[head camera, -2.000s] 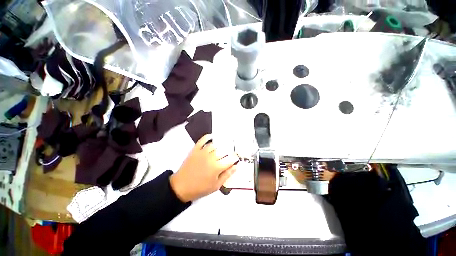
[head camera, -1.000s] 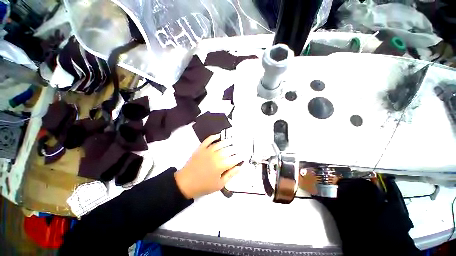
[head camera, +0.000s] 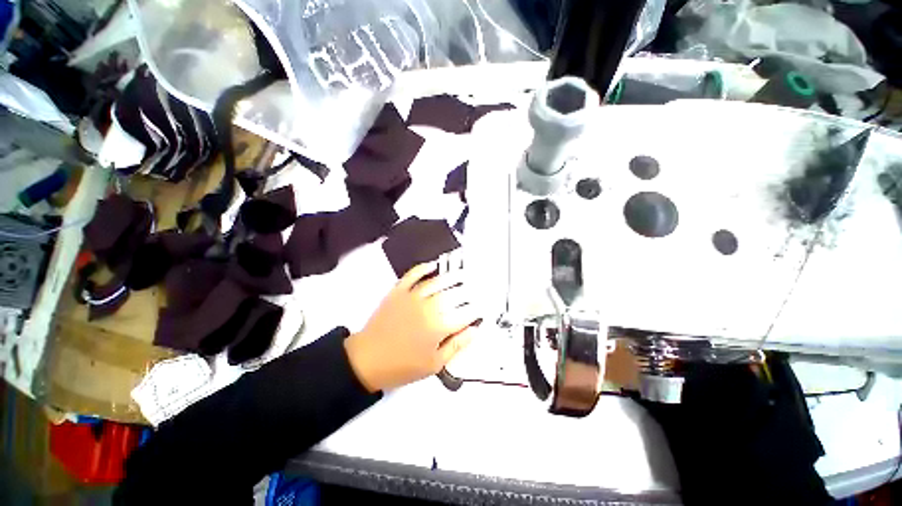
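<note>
My left hand (head camera: 413, 331) lies flat on the bed beside the needle area, its fingertips at the left end of the machine head (head camera: 653, 277). A dark maroon cut piece (head camera: 421, 245) lies just beyond its fingers. Whether cloth is under the fingers is hidden. My right hand is mostly hidden behind the metal guard (head camera: 579, 364) and the thread tension assembly (head camera: 661, 368); a bit of skin (head camera: 622, 364) shows between them. The right sleeve comes in under the arm. What the right hand holds is hidden.
More dark maroon pieces (head camera: 315, 243) spread left of the machine. A white marked card (head camera: 173, 389) lies at the table's left. A clear plastic bag (head camera: 366, 49) and a black post (head camera: 600, 44) stand behind. Striped pieces (head camera: 158, 128) lie far left. A red crate (head camera: 97, 452) is below.
The view has shifted, so the machine head sits further right in the picture. My left hand stays beside the needle area. The dark piece beyond its fingers shows more fully than at first.
</note>
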